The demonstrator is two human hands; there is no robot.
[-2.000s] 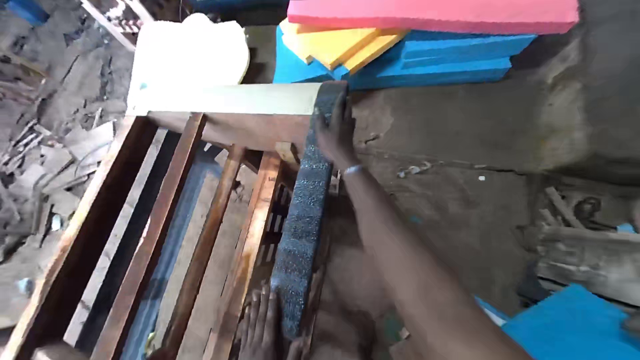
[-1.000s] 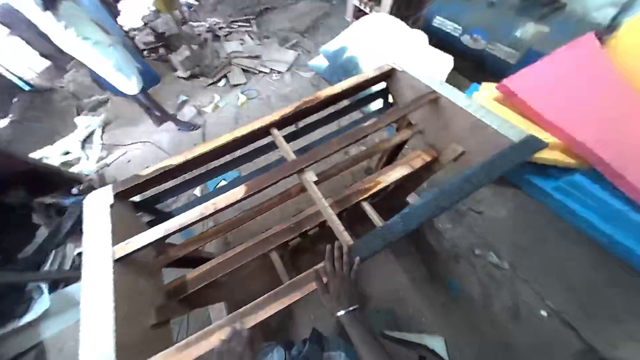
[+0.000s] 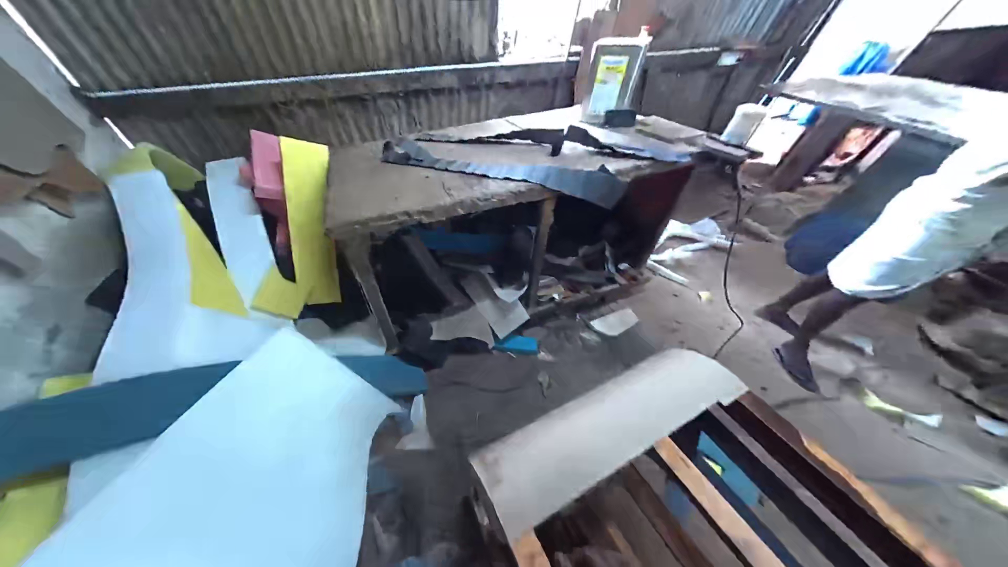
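Neither of my hands shows in the current view. At the lower right stands a wooden furniture frame (image 3: 709, 488) with slats, a pale foam or padding strip (image 3: 606, 433) laid over its near end. Large white foam sheets (image 3: 236, 465) fill the lower left, with a dark blue foam strip (image 3: 118, 409) passing behind the front sheet. Yellow foam pieces (image 3: 305, 213) and a pink foam piece (image 3: 268, 165) lean upright behind them. On the worktable (image 3: 441, 193) lie dark strips of material (image 3: 512, 169).
Toward the back of the table stands a clear jerrycan (image 3: 614, 79). A cable (image 3: 736, 260) hangs from the table end to the floor. At the right, a person in light clothing (image 3: 921, 228) stands bent near another table (image 3: 906, 94). Scraps (image 3: 614, 321) litter the floor.
The view has swung far round, from the slatted frame to the worktable and foam sheets. Both hands, on the frame's dark padded edge two seconds ago, are out of view.
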